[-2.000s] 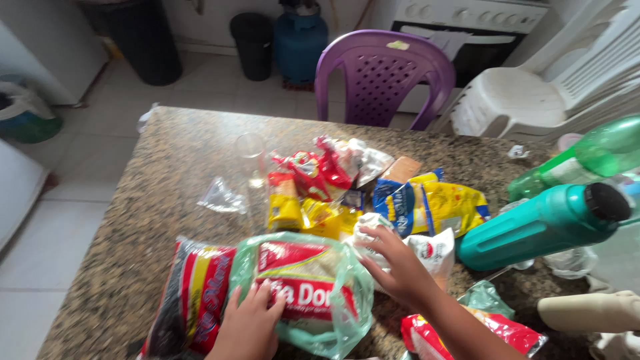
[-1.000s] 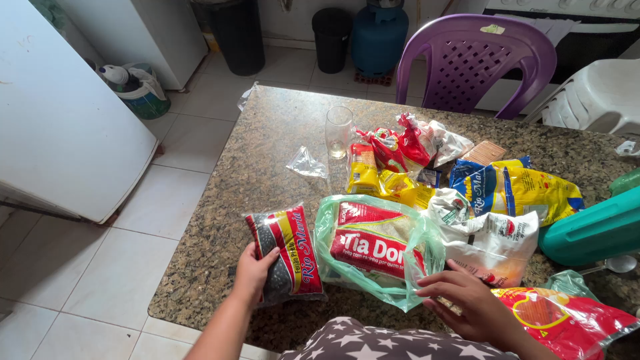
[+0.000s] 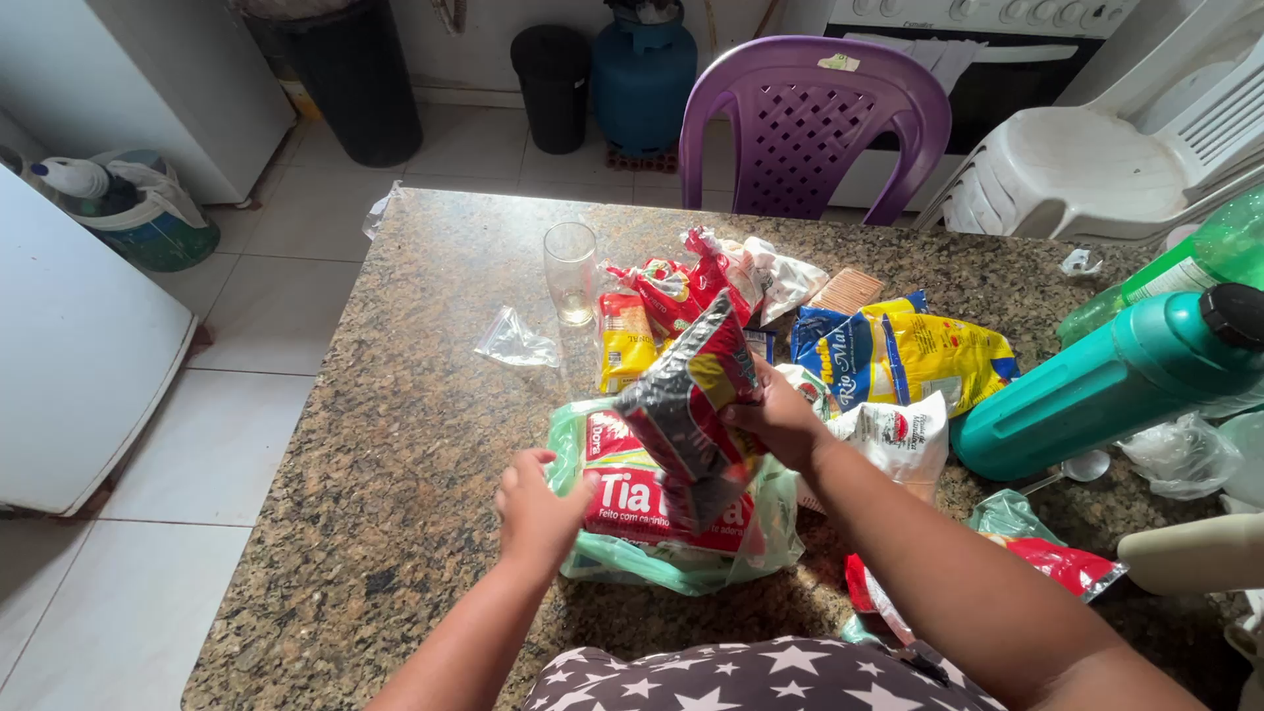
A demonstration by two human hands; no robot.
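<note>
A plastic package of dark beans (image 3: 691,405) is in my right hand (image 3: 785,415), tilted and raised above a red and white food package (image 3: 632,494). That package lies inside a green translucent plastic bag (image 3: 681,578) on the granite table. At the bag's left rim is my left hand (image 3: 538,499), fingers apart, with the thumb by the red package; whether it touches the bag is hard to tell. Just behind the bag are a yellow and red packet (image 3: 624,346), a red package (image 3: 681,291) and a blue and yellow package (image 3: 899,355).
A drinking glass (image 3: 571,276) and a small clear plastic bag (image 3: 515,341) stand and lie at the left back. To the right are a teal bottle (image 3: 1096,380), a green bottle (image 3: 1205,252) and a metal spoon (image 3: 1081,466). A purple chair (image 3: 815,128) faces the far edge.
The bean package, on the table left of the green bag before, is now held up over it in my right hand. My left hand has left that package and is at the bag's left side.
</note>
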